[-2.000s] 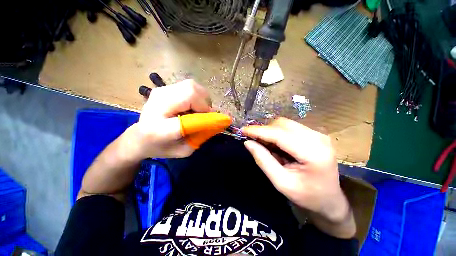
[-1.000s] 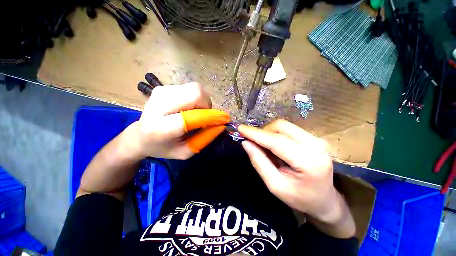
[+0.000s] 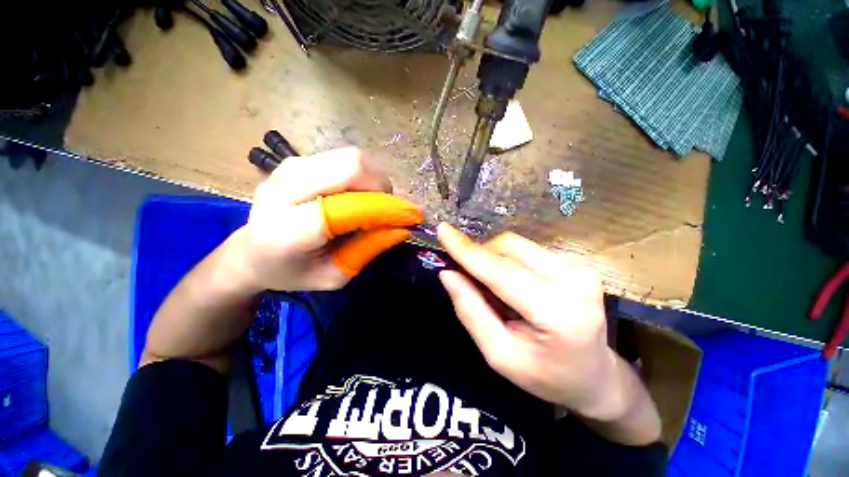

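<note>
My left hand (image 3: pixel 312 219), with orange finger cots on two fingers, pinches a black cable whose thin end shows at the fingertips. Two black connector plugs (image 3: pixel 273 149) stick out behind that hand. My right hand (image 3: pixel 531 307) is close beside it; its index fingertip touches the work at the cable end, and its thumb is apart below. Small red and white wire ends (image 3: pixel 430 259) show between the hands; what holds them is not clear. The soldering iron (image 3: pixel 479 149) points down just above the fingertips, with the thin solder tube (image 3: pixel 436 140) to its left.
Pale green striped board panels (image 3: pixel 661 79) lie right of the iron. Small pale boards (image 3: pixel 566 191) and a cream pad (image 3: pixel 511 128) lie on the cardboard (image 3: pixel 642 242). A fan grille (image 3: pixel 372 19) stands at the back. Black cables (image 3: pixel 777 121) and red handles (image 3: pixel 828 296) are at right. Blue bins (image 3: pixel 177 252) are below.
Both hands have shifted slightly left. My right thumb has moved away from its index fingertip, and the red and white wire ends show more clearly between the hands.
</note>
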